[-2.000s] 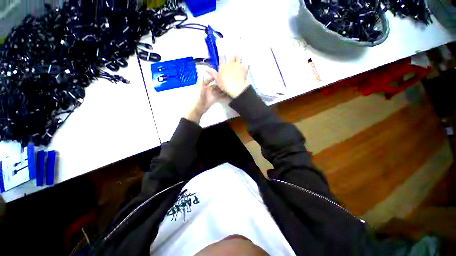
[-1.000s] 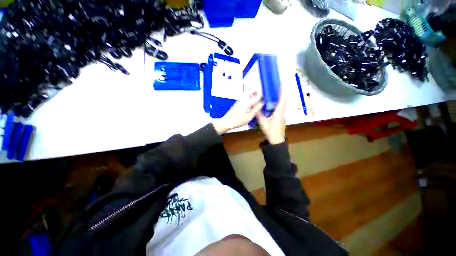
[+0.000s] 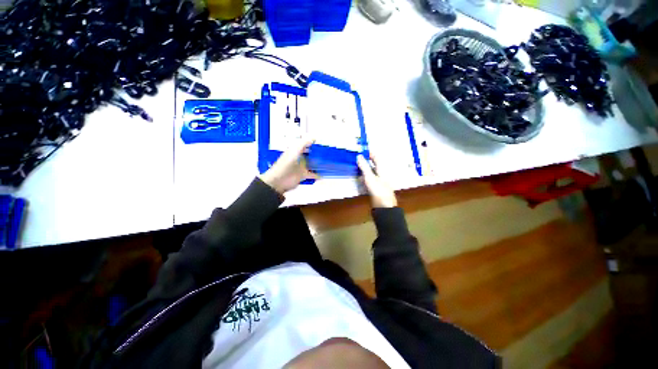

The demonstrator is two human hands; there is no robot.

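Note:
A stack of flat retail boxes with a white face and blue end flaps is between my two hands. My left hand grips its near left corner and my right hand touches its near right corner. Another printed box, white with a picture of black plugs, lies just left of the stack and is partly covered by it. A blue insert with light loop shapes lies further left on the white table.
A black cable pile fills the back left. Blue insert stacks stand at the back. A grey basket of black pieces and a black cable heap are right. A blue pen lies near the edge.
The stack in my hands has moved left, from an upright, tilted pose to lying flatter, its end beside the other printed box. Two seconds ago my hands were near the blue insert.

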